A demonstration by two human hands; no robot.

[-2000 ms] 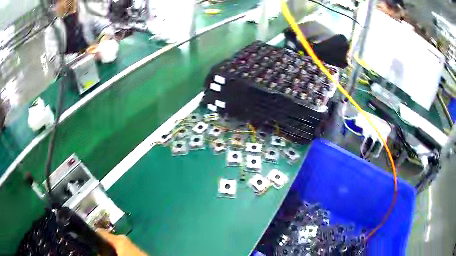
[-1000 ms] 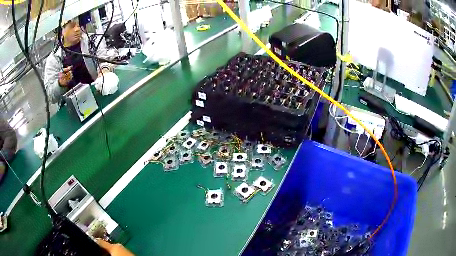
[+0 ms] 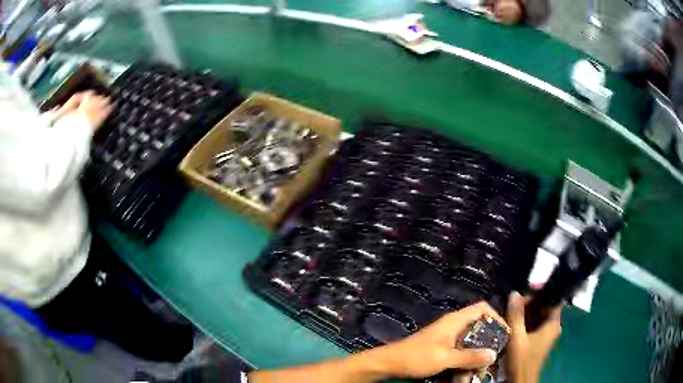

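Observation:
My left hand (image 3: 442, 340) reaches in from the bottom and holds a small dark square module (image 3: 484, 334) in its fingers. My right hand (image 3: 535, 336) is just right of it, closed around the lower part of a thick black electric screwdriver (image 3: 580, 258), which is tilted. The driver tip and any screw are hidden or too blurred to tell. A large black blister tray (image 3: 386, 323) lies left of my hands, with many pockets filled and some near pockets empty.
A grey-white screw feeder (image 3: 592, 187) stands behind the screwdriver. A cardboard box (image 3: 247, 212) of mixed parts sits left of the tray. Further left are a black tray stack (image 3: 142, 217) and a person in a pale top (image 3: 37, 161). A white-edged green strip (image 3: 494, 69) runs behind.
The view has swung left: the blue bin, loose square plates and right tray stack are gone from sight. My left hand with the module, the tray and the cardboard box have come into view.

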